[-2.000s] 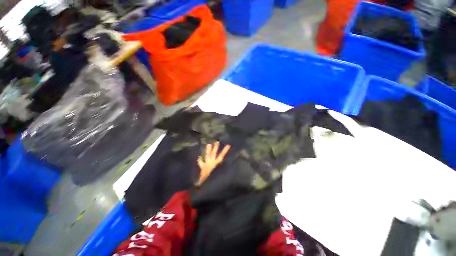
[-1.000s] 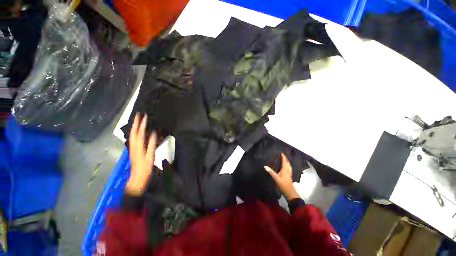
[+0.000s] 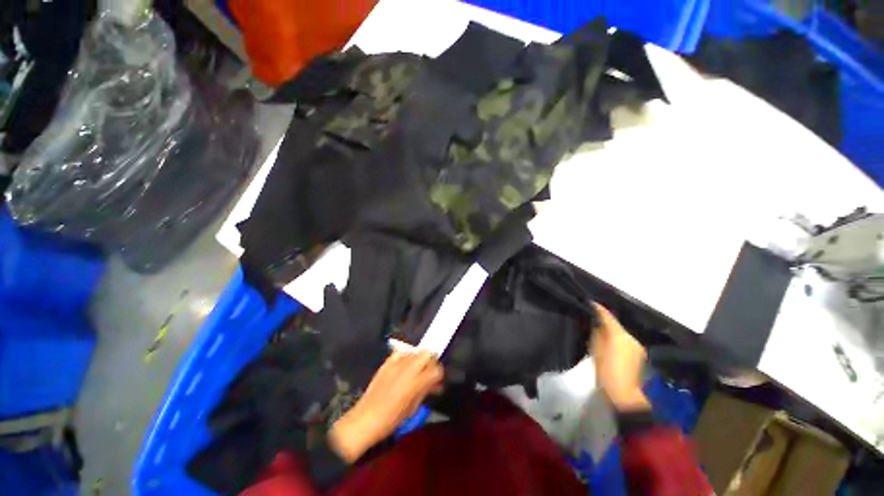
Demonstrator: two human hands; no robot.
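Observation:
Black and camouflage garment panels (image 3: 417,165) lie in a loose heap on the white table (image 3: 630,213) and hang over its near edge. My left hand (image 3: 393,392) is at the lower edge of the hanging black cloth, its fingers closed on the cloth beside a white strip. My right hand (image 3: 617,358) pinches the edge of a black panel (image 3: 523,329) at the table's front edge. More black cloth (image 3: 267,397) lies in the blue tote bin (image 3: 179,407) below left.
A sewing machine (image 3: 853,257) and a single black panel (image 3: 748,305) are on the right of the table. An open carton (image 3: 790,455) is below. Blue bins and an orange sack (image 3: 291,39) are behind. A clear plastic bag (image 3: 126,145) lies left on the floor.
My left hand has moved right and down, from the heap's left side onto the hanging cloth. My right hand has moved right and taken hold of a black panel edge.

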